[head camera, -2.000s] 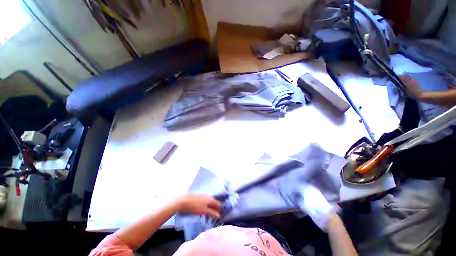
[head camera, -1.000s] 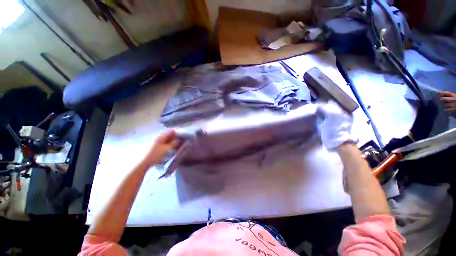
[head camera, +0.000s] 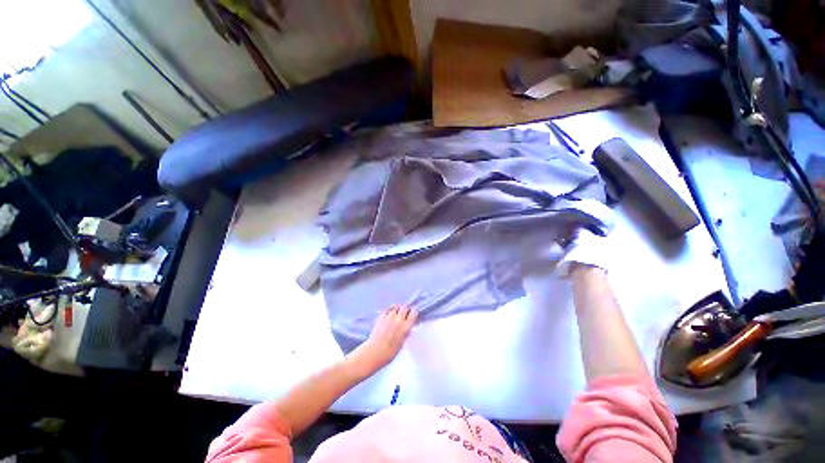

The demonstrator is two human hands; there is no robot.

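Note:
A mauve-grey garment piece [head camera: 452, 262] lies spread on the white-covered table [head camera: 262, 335], with a raised dark seam line across it and folded cloth at its back. My bare left hand [head camera: 391, 331] rests on its front edge, fingers slightly apart, palm down. My right hand [head camera: 588, 246], in a white glove, is at the cloth's right edge, where the seam ends; its fingers are blurred, so its hold is unclear. The steam iron [head camera: 710, 344], with an orange-brown handle, stands at the table's right front corner, out of both hands.
A long grey-brown block [head camera: 646, 187] lies right of the cloth. A small block [head camera: 310, 278] is partly under its left edge. A dark-blue padded roll [head camera: 280, 127] and brown cardboard [head camera: 479, 81] with scraps lie behind. A whitish hose [head camera: 801, 323] runs right from the iron.
The garment piece, held up and moving a second ago, now lies flat over the back cloth. My left hand has moved right and down onto it. The other person's hand at right is out of view.

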